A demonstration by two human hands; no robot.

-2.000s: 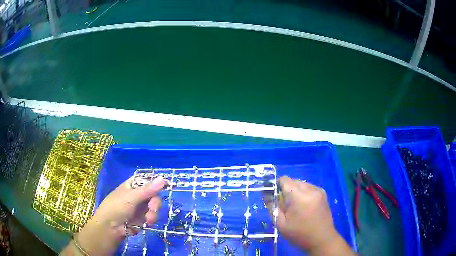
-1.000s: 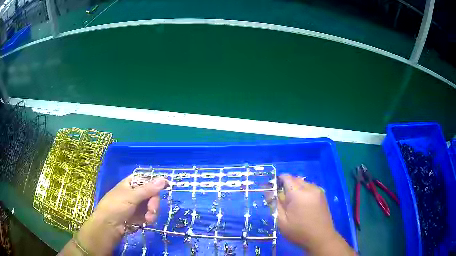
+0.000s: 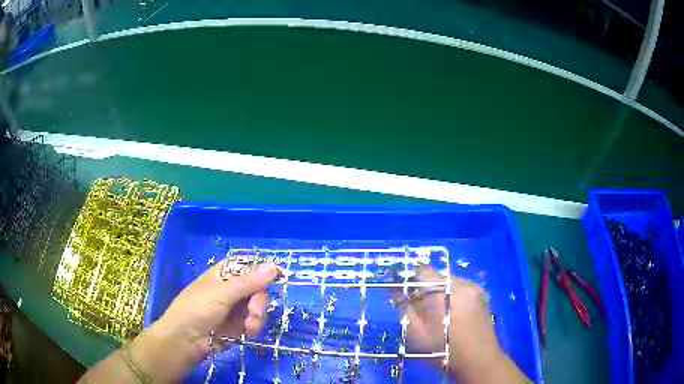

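Note:
A silver sprue frame (image 3: 362, 286) is held over the blue tray (image 3: 337, 212), with rows of small parts along its top bars. My left hand (image 3: 225, 300) grips its upper left corner between thumb and fingers. My right hand (image 3: 442, 311) is behind the frame's right side, seen through the bars, with its fingers curled around a tool that is mostly hidden, likely nippers; the jaws are blurred. Small plated parts (image 3: 335, 332) lie scattered in the tray under the frame. The frame's lower end is cut off by the picture's edge.
Gold sprue frames (image 3: 112, 255) are stacked left of the tray, with black sprue frames (image 3: 30, 202) beyond. Red-handled pliers (image 3: 568, 289) lie open to the right. A blue parts bin (image 3: 598, 225) with dark parts stands at far right. A white line (image 3: 315, 170) crosses the green surface behind the tray.
The frame and my left hand have shifted right. My right hand has moved from the frame's right edge to behind its right columns. More small parts show in the upper tray.

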